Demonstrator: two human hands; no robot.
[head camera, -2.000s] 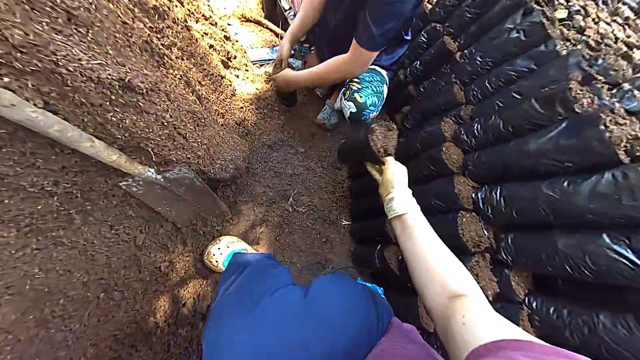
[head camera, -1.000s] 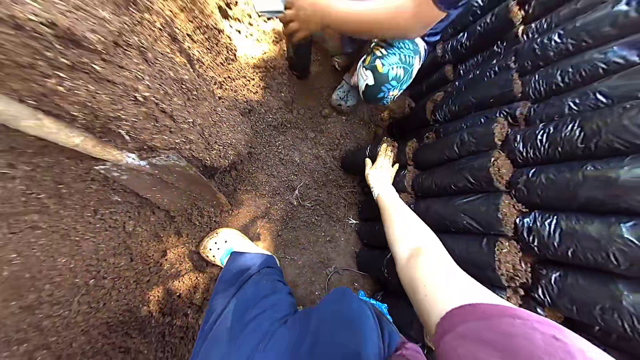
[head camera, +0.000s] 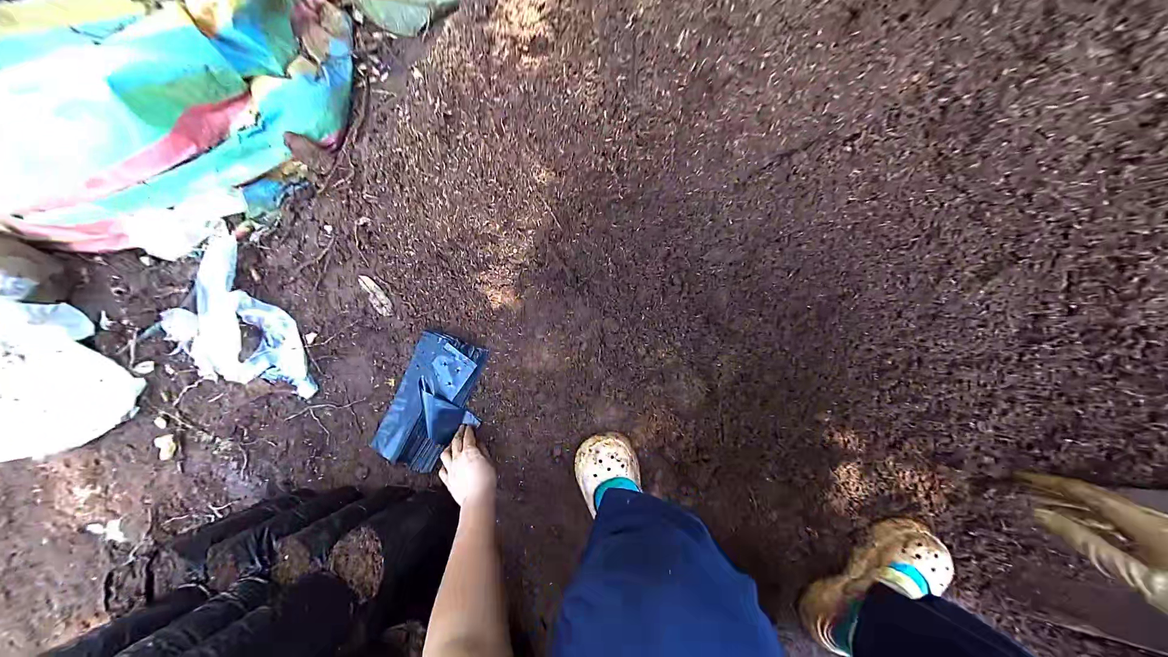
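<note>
My bare left hand (head camera: 467, 464) reaches down left of my legs, its fingertips closed at the raised corner of a dark plastic bag (head camera: 443, 415). That bag lies folded up on a flat stack of dark plastic bags (head camera: 406, 429) on the soil. At the right edge, a blurred tan shape looks like my gloved right hand (head camera: 1095, 529); its grip is unclear. Soil-filled black plastic bags (head camera: 301, 611) lie in rows at the lower left, beside my left forearm.
Loose brown soil (head camera: 776, 228) spreads ahead and to the right. A multicoloured plastic sheet (head camera: 182, 119) lies at the upper left, with a crumpled translucent bag (head camera: 265, 333) and a white sack (head camera: 55, 392) below it. My muddy clogs (head camera: 607, 465) stand on the soil.
The view has swung far around, away from the other person. Earlier my right hand was at the filled bags; now my left hand is at the stack of unfilled bags.
</note>
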